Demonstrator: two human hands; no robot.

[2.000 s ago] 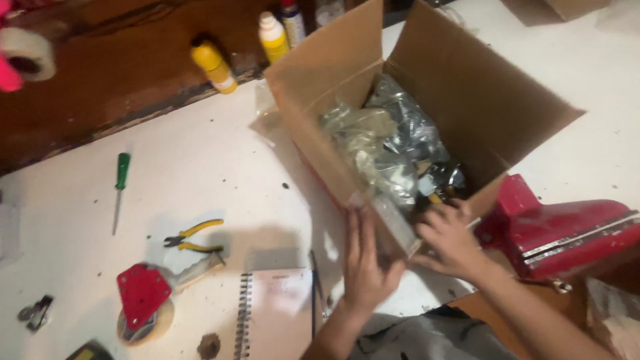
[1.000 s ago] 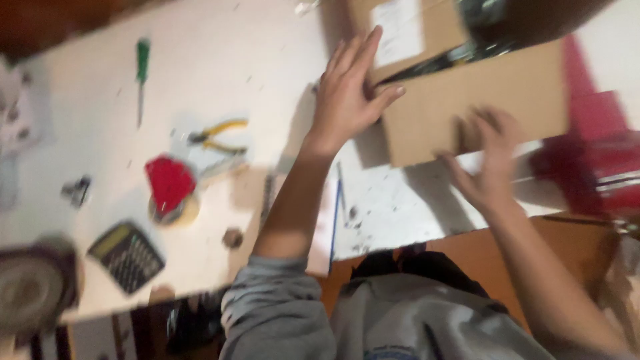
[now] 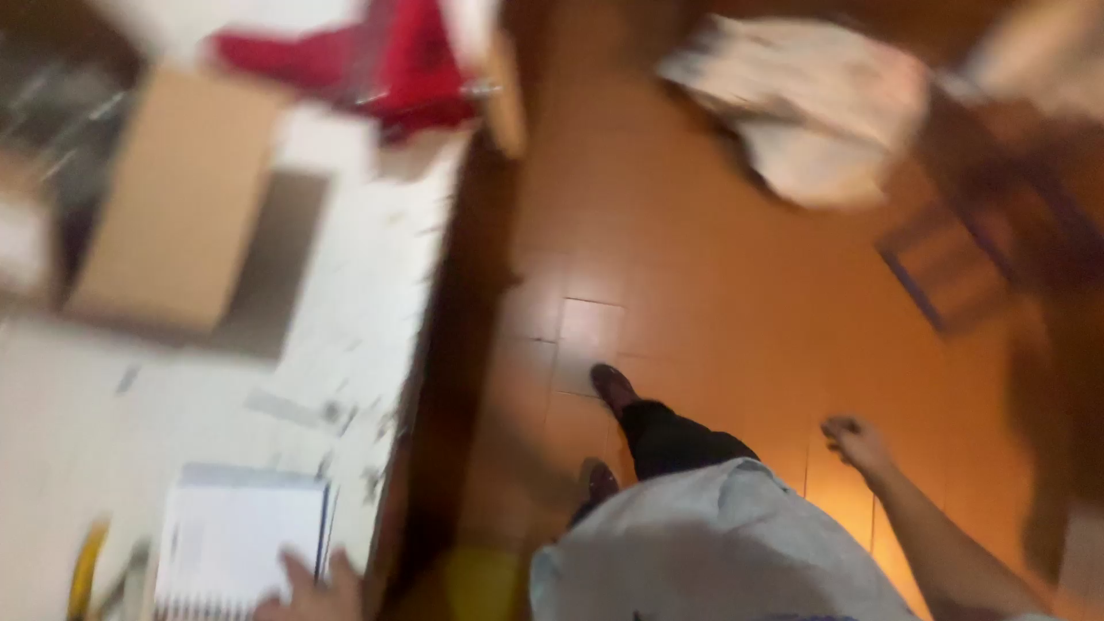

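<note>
The view is strongly blurred. My left hand [image 3: 315, 591] is at the bottom left, over the lower right part of a spiral notebook [image 3: 237, 535]; its fingers are apart and nothing shows in them. Out over the floor on the right hangs my right hand [image 3: 854, 444], away from the table, its fingers drawn together; blur hides whether they hold anything. A cardboard box [image 3: 177, 207] with a flap folded outward stands on the white table at the upper left, with dark, shiny plastic showing inside.
A red bench vise [image 3: 405, 78] sits at the table's edge. Yellow-handled pliers [image 3: 89, 565] lie left of the notebook. On the wooden floor [image 3: 690, 285] are a pale sack-like bundle [image 3: 802, 103] and a dark-edged, crate-like object [image 3: 949, 259]. A yellow round thing [image 3: 487, 582] is near the table.
The view has swung to the right, onto the floor. Both hands have left the box: the left is now over the notebook, the right out beside my body.
</note>
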